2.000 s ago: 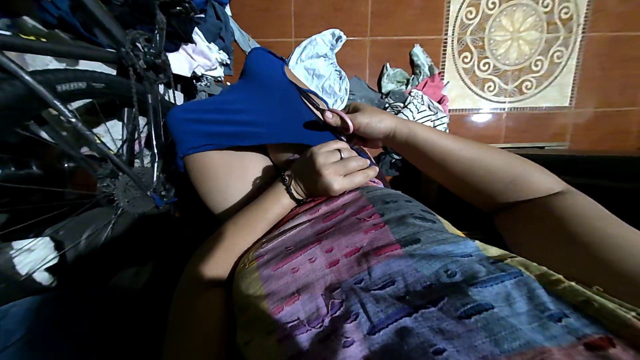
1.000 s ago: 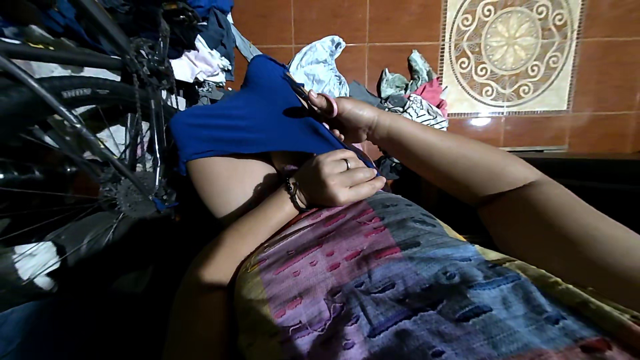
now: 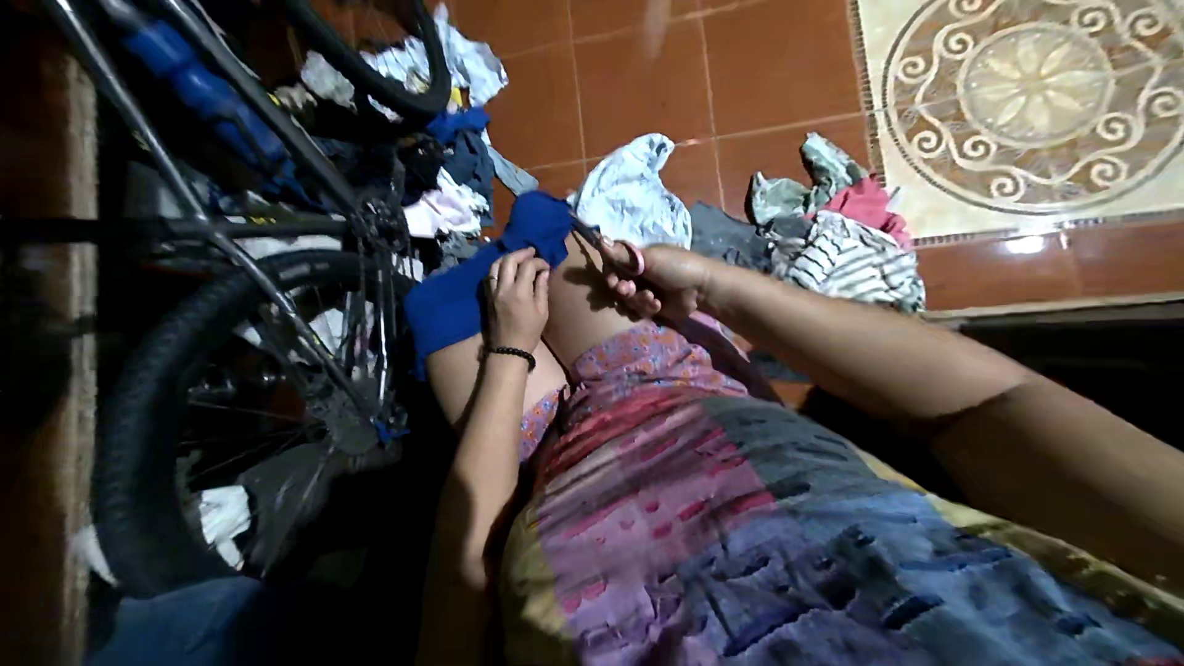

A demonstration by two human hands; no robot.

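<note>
A piece of blue cloth [image 3: 449, 305] lies across my bare thighs, bunched near the knee. My left hand [image 3: 520, 301], with a ring and a dark beaded bracelet, rests on the cloth with its fingers curled at the edge; whether it pinches the fabric is hard to tell. My right hand [image 3: 661, 277] holds a pair of scissors [image 3: 632, 259] by pink handles, the dark blades pointing at the bunched end of the cloth. How far apart the blades are cannot be made out.
A bicycle [image 3: 268, 268] stands close on the left, its rear wheel beside my leg. Piles of clothes [image 3: 453, 203] lie beyond it. A pale blue cloth [image 3: 638, 194] and a striped cloth [image 3: 846, 259] lie on the tiled floor [image 3: 647, 74], near a patterned tile panel [image 3: 1036, 83].
The blue cloth no longer spans the thigh nearer my right hand; it is bunched toward the knee. My left hand has moved forward onto it. The view has shifted, showing more of the bicycle.
</note>
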